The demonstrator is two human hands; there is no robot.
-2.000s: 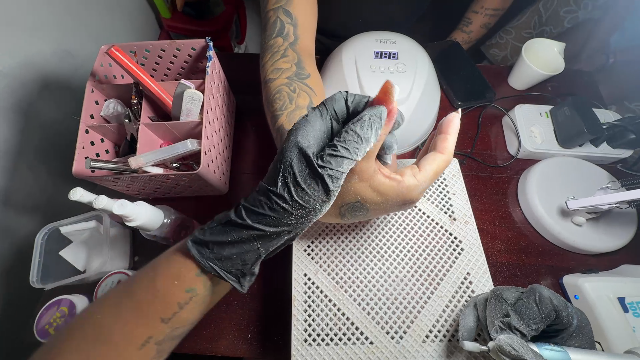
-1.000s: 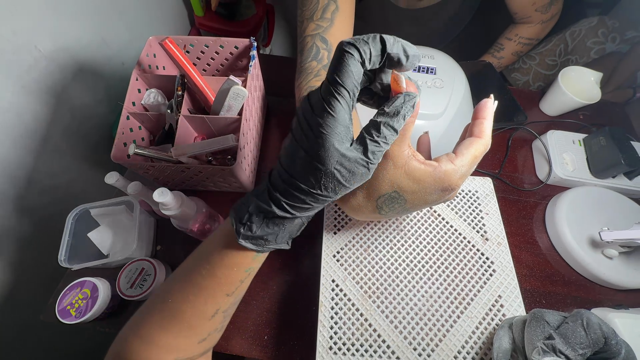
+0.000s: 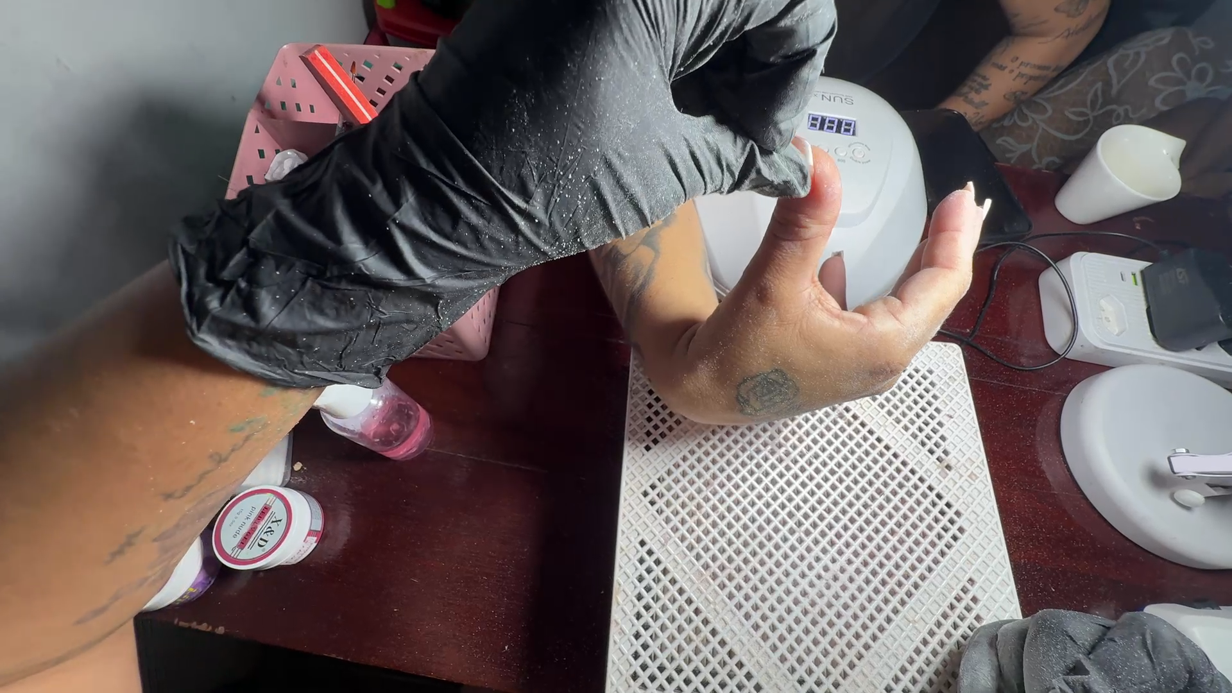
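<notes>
My left hand (image 3: 597,135), in a dusty black glove, reaches across the upper middle with its fingertips closed at the thumb of another person's tattooed hand (image 3: 770,337). That hand is raised over a white perforated plastic grille (image 3: 799,539), its other fingers spread to the right. My right hand (image 3: 1088,654), also black-gloved and dusty, is low at the bottom right corner, cut off by the frame; what its fingers hold is out of sight. Behind the person's hand stands a white nail lamp (image 3: 876,154) with a lit display.
A pink plastic basket (image 3: 279,106) with a red file stands behind my left forearm. Nearer are a pink liquid bottle (image 3: 390,423) and a lidded jar (image 3: 265,527). To the right are a white cup (image 3: 1121,178), a power strip (image 3: 1097,308) with a cable, and a round white base (image 3: 1145,462).
My left hand has shifted from around the person's fingers to the tip of the thumb, and now looms larger. My right hand held a pen-like tool two seconds ago; that tool is out of view now.
</notes>
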